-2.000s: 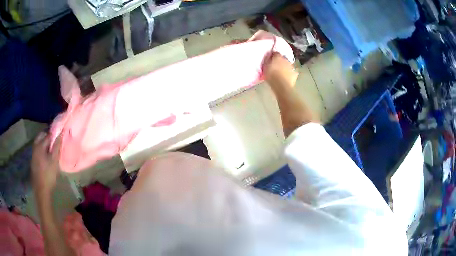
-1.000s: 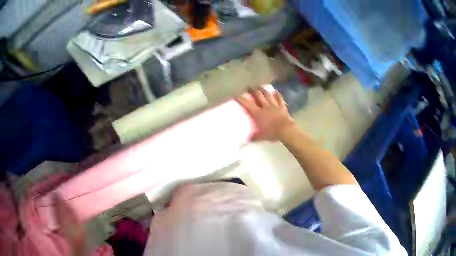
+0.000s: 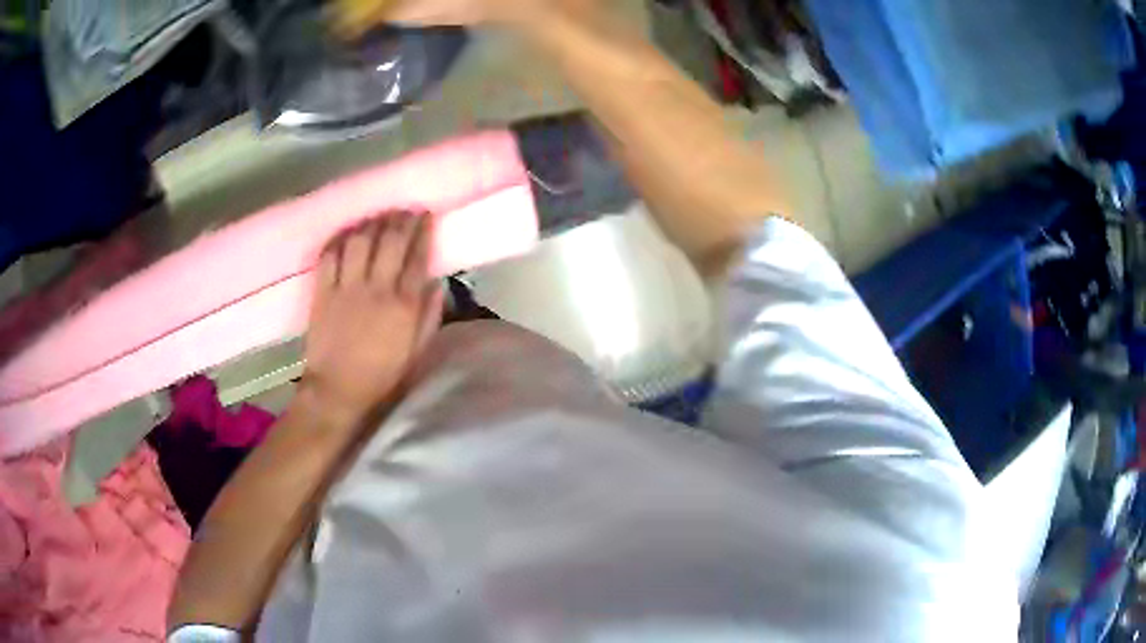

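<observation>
The salmon-pink garment piece (image 3: 251, 243) lies stretched along the narrow padded board, with its end near the middle of the view and a seam running along it. The board's bare grey end (image 3: 576, 163) sticks out beyond the cloth. My left hand (image 3: 371, 302) lies flat on the cloth near that end. My right hand (image 3: 471, 10) is cut off by the top edge, at the yellow handle of the steam iron (image 3: 333, 73). The iron's dark soleplate with its pale rim is blurred, above the far side of the cloth.
A salmon-pink heap (image 3: 94, 540) lies at lower left beside magenta cloth (image 3: 216, 415). The layered pale rest (image 3: 120, 50) is at upper left. A blue cover (image 3: 968, 75) is at upper right, with a blue crate (image 3: 974, 302) below it. A pale board lies in front.
My right hand has left the cloth's end and moved up and left to the iron. My left hand has come from the left onto the cloth. The cloth's end now lies further left, baring grey padding.
</observation>
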